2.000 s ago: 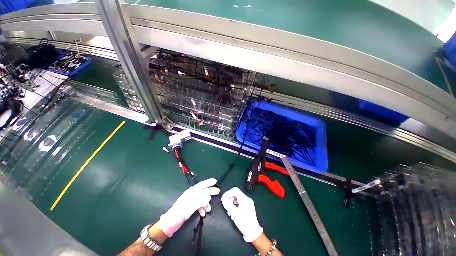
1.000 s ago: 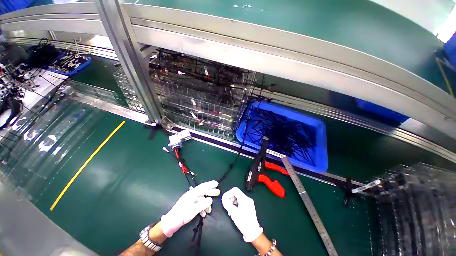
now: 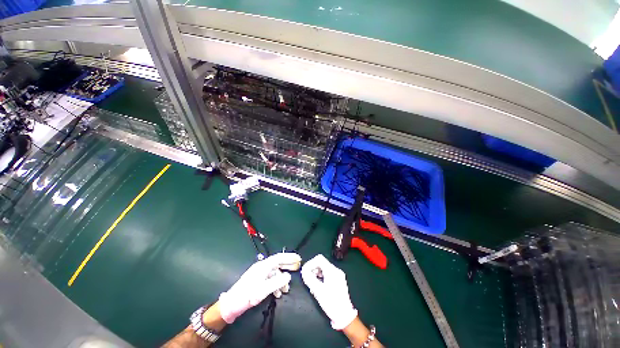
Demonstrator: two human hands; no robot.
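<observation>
The thin black wire harness (image 3: 269, 314) lies on the green mat and runs under my left hand. Its red section (image 3: 249, 223) leads up to the white connector (image 3: 243, 188). My left hand (image 3: 257, 285), in a white glove, holds the harness at its branching point. My right hand (image 3: 328, 289), also gloved, is beside it with fingers curled around a tiny dark part (image 3: 319, 273) whose kind I cannot tell. The fingertips of both hands are close together but apart. A black cable tie gun (image 3: 348, 230) with red handles lies to the right of my hands.
A steel ruler (image 3: 423, 282) lies right of the gun. A blue bin (image 3: 438, 197) of black ties stands behind it. Bagged harnesses (image 3: 564, 285) lie at the right and more (image 3: 272, 129) behind the upright post (image 3: 178, 85). Clear plastic (image 3: 61, 197) covers the left bench.
My left fingers have shifted slightly at the harness branching point. My right hand, the gun and the ruler show no clear movement.
</observation>
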